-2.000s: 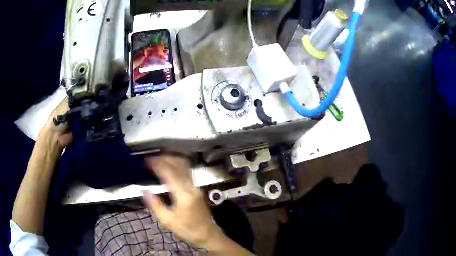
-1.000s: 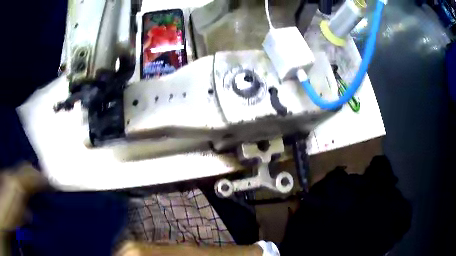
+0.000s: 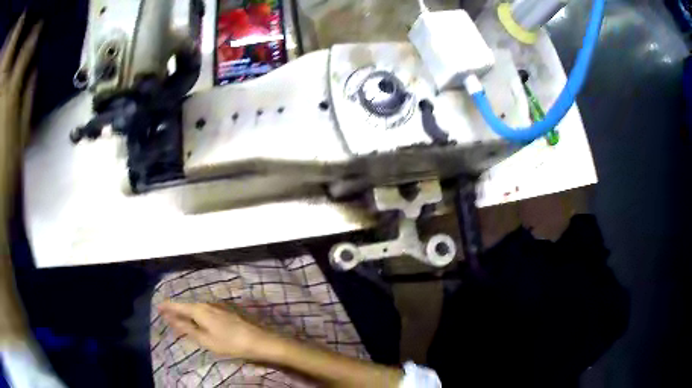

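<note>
My left hand (image 3: pixel 17 72) is at the far left edge, fingers spread and pointing up, over dark navy cloth (image 3: pixel 57 34); whether it touches the cloth is unclear. My right hand (image 3: pixel 209 326) lies over the checked cloth on my lap, fingers extended, holding nothing. The off-white sewing machine body (image 3: pixel 265 129) runs across the middle. Its black presser foot and needle area (image 3: pixel 155 148) shows no cloth under it. The machine head (image 3: pixel 114 45) rises at upper left.
A lit smartphone (image 3: pixel 249 38) lies behind the arm. A white box (image 3: pixel 451 49) joins a blue hose (image 3: pixel 565 106). Green snips (image 3: pixel 542 121) lie at the white table's (image 3: pixel 91 227) right side. A pale bracket (image 3: pixel 410 239) hangs below the body. A black heap (image 3: pixel 531 303) is at lower right.
The navy piece left the needle area and was over my lap at lower left; it is no longer there. My left hand moved up along the left edge. The view shifted.
</note>
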